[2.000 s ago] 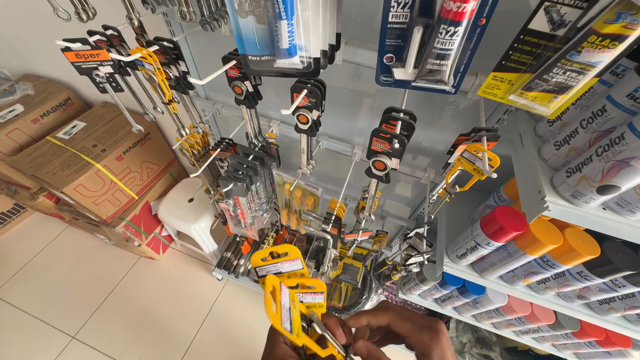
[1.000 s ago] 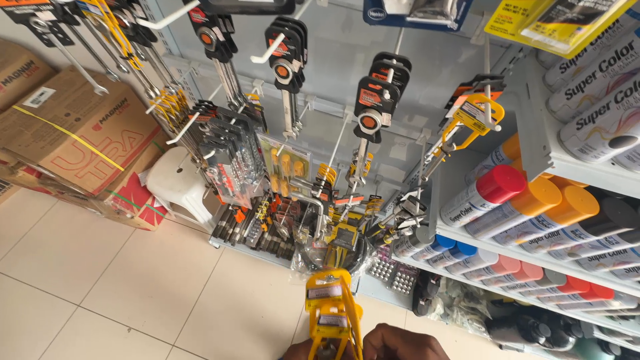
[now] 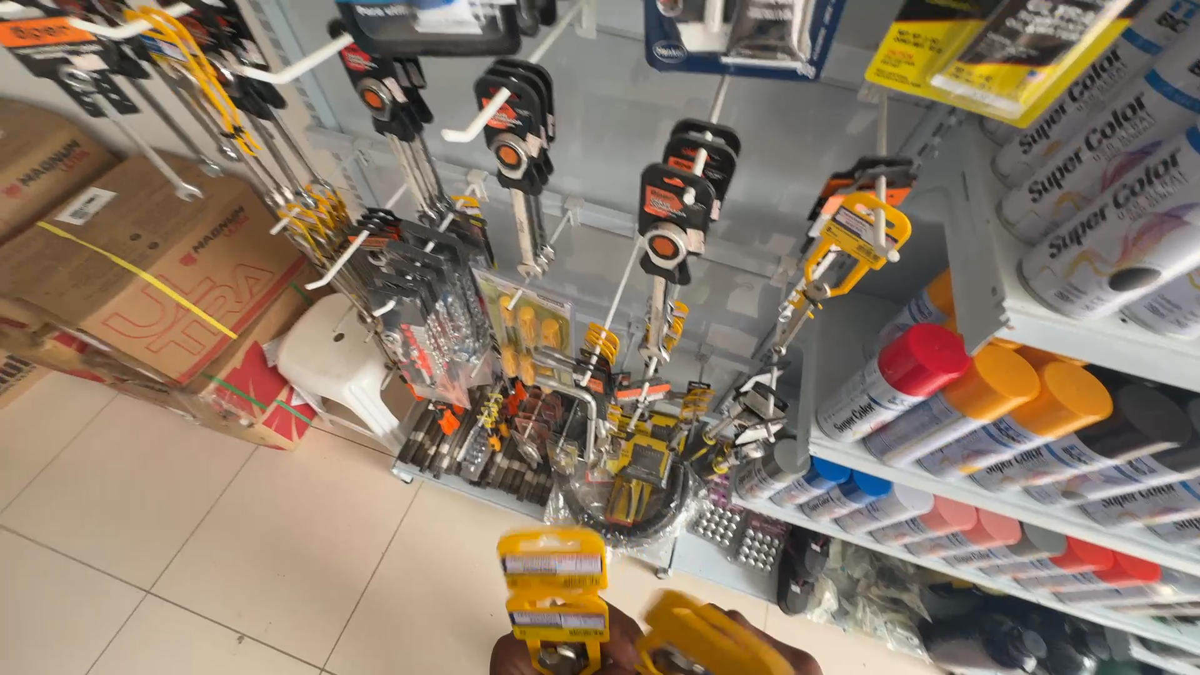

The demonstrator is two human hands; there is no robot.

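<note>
At the bottom edge of the head view, my left hand [image 3: 511, 656] is closed around wrenches on yellow plastic hangers [image 3: 560, 614], two hanger tops showing one behind the other. Just to its right, my right hand [image 3: 792, 656] holds another yellow hanger [image 3: 703, 637], tilted and blurred by motion, with a bit of metal tool in it. Most of both hands is cut off by the frame or hidden behind the hangers. Beyond them, ratcheting combination wrenches [image 3: 666, 248] on black cards hang from white hooks, and a yellow-hangered wrench [image 3: 858, 234] hangs on the right-hand hook.
Spray paint cans [image 3: 923, 361] fill the shelves at right. Cardboard boxes [image 3: 141, 272] and a white plastic stool [image 3: 333, 361] stand at left on the tiled floor [image 3: 272, 562]. Packaged hex keys [image 3: 436, 319] hang at centre left, above a low shelf of tools and a coiled black hose [image 3: 680, 502].
The yellow hangers, together a second ago, are now split between my two hands, one group at left and one at right. The view has shifted somewhat.
</note>
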